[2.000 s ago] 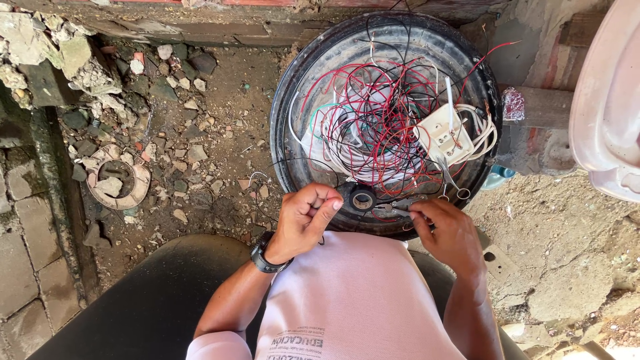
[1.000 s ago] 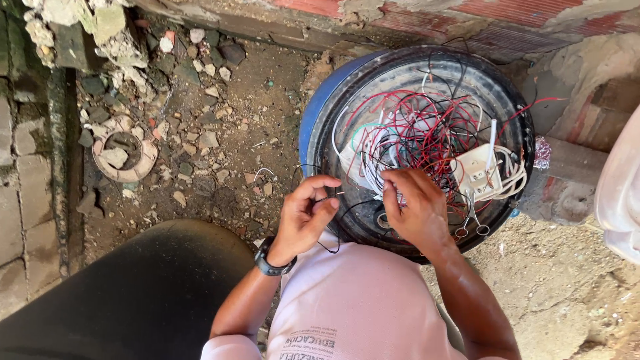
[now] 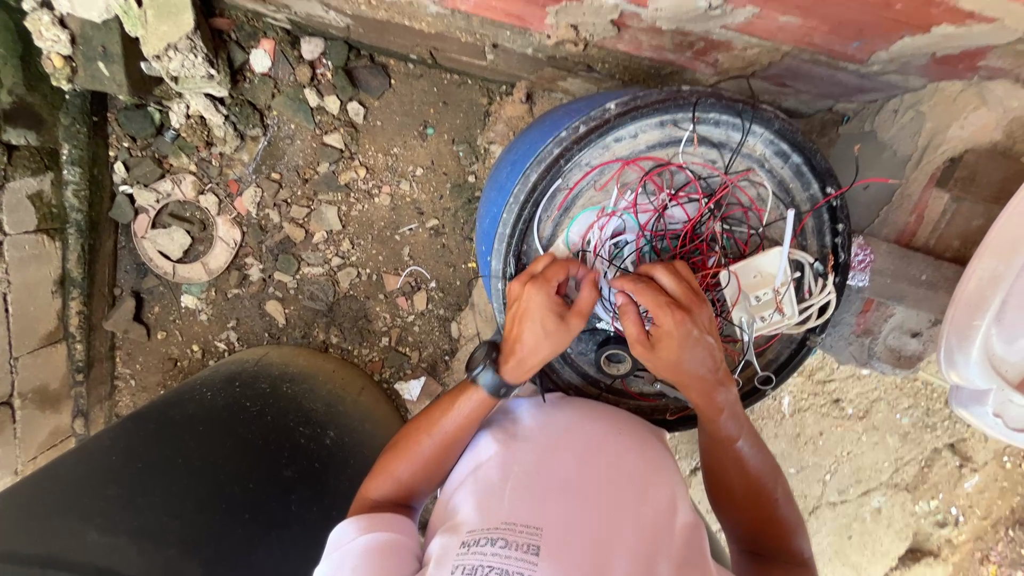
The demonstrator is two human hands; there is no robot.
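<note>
My left hand (image 3: 548,312), with a dark wristwatch (image 3: 490,370) on its wrist, is over the near left part of a black drum lid, thumb and forefinger brought together. My right hand (image 3: 668,316) is just right of it, fingers bent over the wires. Thin dark wire seems to run at the fingertips, but whether each hand pinches it is too small to tell. Beyond them lies a tangle of red and black wires (image 3: 680,200) over a white cable. A white electrical box (image 3: 760,292) sits at the right with scissors (image 3: 750,356) beside it. A black tape roll (image 3: 616,360) lies below my hands.
The lid rests on a blue drum (image 3: 512,176) by a brick wall (image 3: 760,32). A pale plastic chair (image 3: 988,336) stands at the right edge. A large black rounded object (image 3: 216,472) fills the lower left. Rubble and a broken ring (image 3: 228,246) lie on the ground.
Both hands have moved onto the wires over the lid; one second ago my left hand was at its left edge. The tape roll shows more fully. The view has shifted.
</note>
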